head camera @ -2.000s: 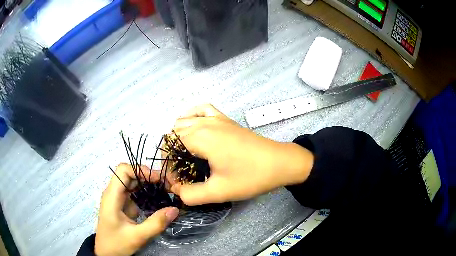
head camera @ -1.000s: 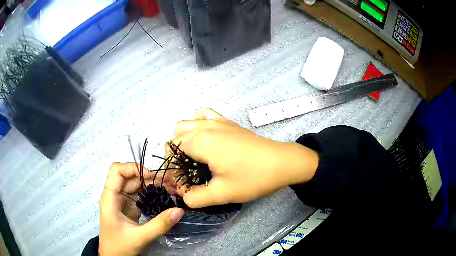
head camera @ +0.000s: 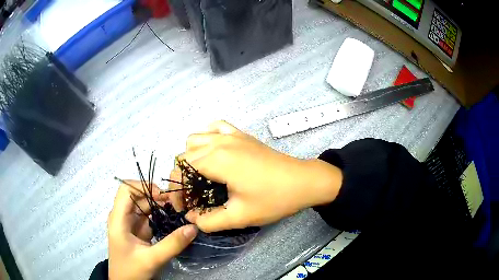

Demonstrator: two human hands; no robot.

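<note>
Black rods (head camera: 165,220) with thin black wires standing up are held by my left hand (head camera: 134,229), with fingers and thumb around their ends. My right hand (head camera: 246,175) is closed around a bundle of wire leads with gold-coloured tips (head camera: 201,191), just right of the rods. A clear plastic bag (head camera: 216,254) lies around the rods under both hands. My right hand hides part of the bundle and the bag's upper side.
Dark filled bags stand at the left (head camera: 49,115) and top centre (head camera: 246,33). A blue tray (head camera: 96,35) is at upper left. A white rounded block (head camera: 351,66), a steel ruler (head camera: 350,109) over a red piece (head camera: 405,82), a scale (head camera: 421,27) on cardboard and a blue bin (head camera: 484,164) are right.
The black wires between my hands have shifted and spread differently. My fingers have moved slightly around the rods and leads. Both hands stay in nearly the same place.
</note>
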